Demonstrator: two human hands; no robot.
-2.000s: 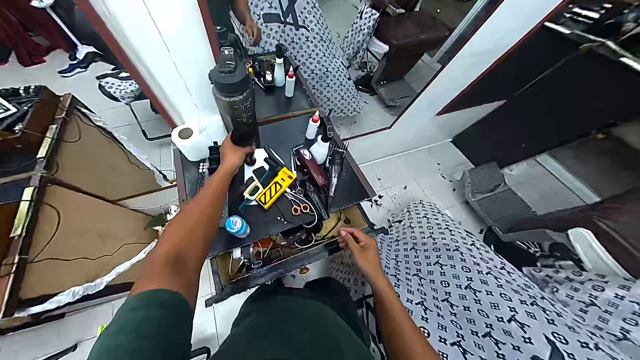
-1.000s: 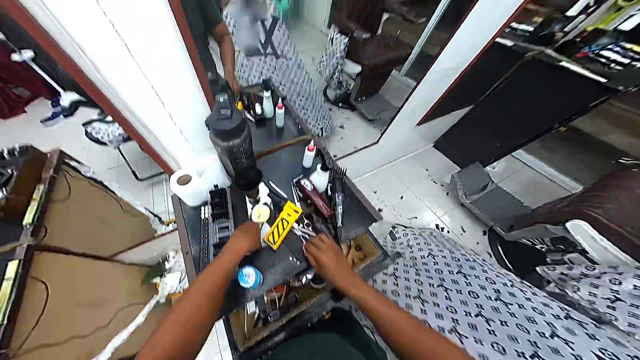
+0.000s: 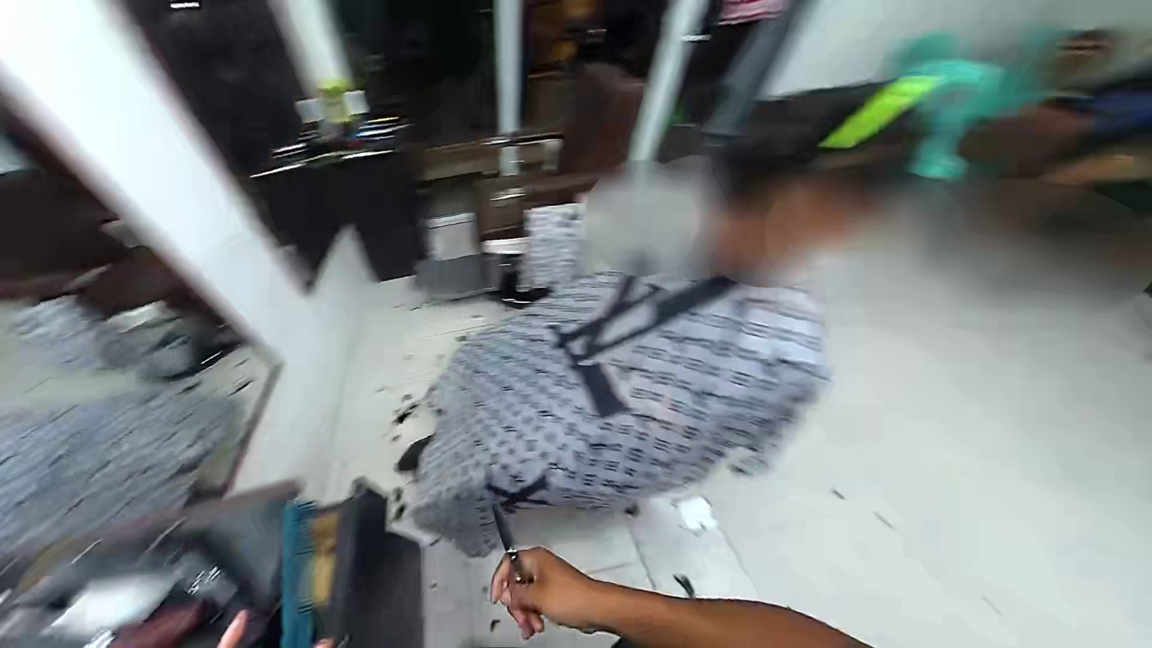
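In the head view my right hand (image 3: 544,589) holds a slim dark tool (image 3: 505,533), whose blade-like end points up and away; blur hides its exact kind, possibly scissors. Beyond it a seated person is draped in a light patterned barber's cape (image 3: 621,387) with large dark letters. At the bottom edge only fingertips of my left hand (image 3: 236,628) show, near the cluttered table; whether they hold anything cannot be told.
The dark table (image 3: 387,576) with blurred tools stands at lower left. A mirror (image 3: 117,432) is on the left wall. Cut hair lies on the pale floor (image 3: 900,432). Another chair (image 3: 504,216) stands farther back.
The view has swung from the table to the caped person. Both hands were over the table a second ago; my right hand is now away from it, holding the dark tool.
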